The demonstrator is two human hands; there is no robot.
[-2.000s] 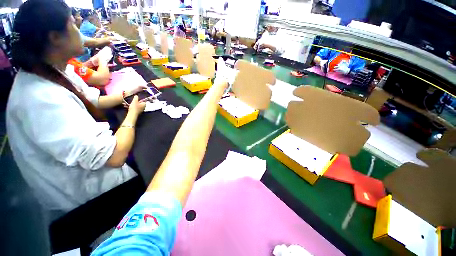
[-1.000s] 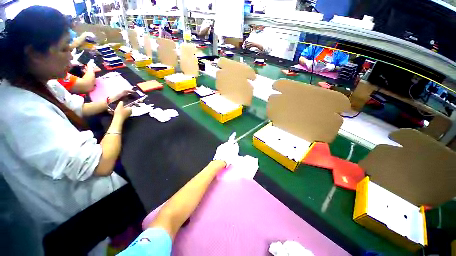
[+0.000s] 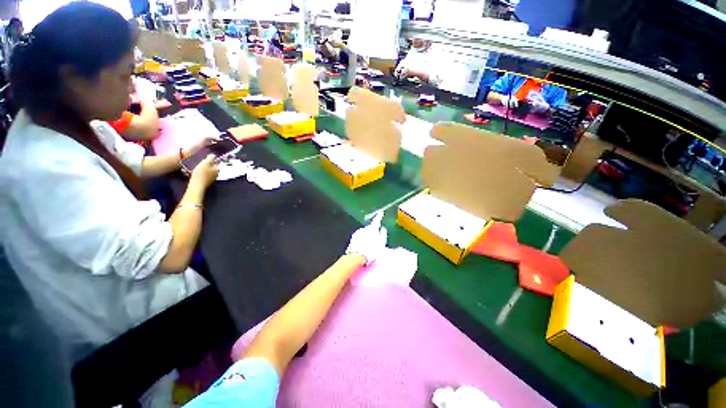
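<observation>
My left hand, in a thin white glove, is at the far edge of the pink mat. It is beside and partly over flat white sheets. One finger points up and away; the other fingers blur into the glove, and I cannot tell whether they hold anything. A crumpled white wipe lies on the mat at the bottom edge of the picture. My right hand is out of the picture.
A green conveyor carries yellow cartons with raised brown lids and red-orange flat pieces. A seated person on the left holds a dark device. A black bench surface lies between us.
My left hand has come back from over the conveyor boxes to the white sheets at the mat's far edge. The near cartons have shifted slightly left in view.
</observation>
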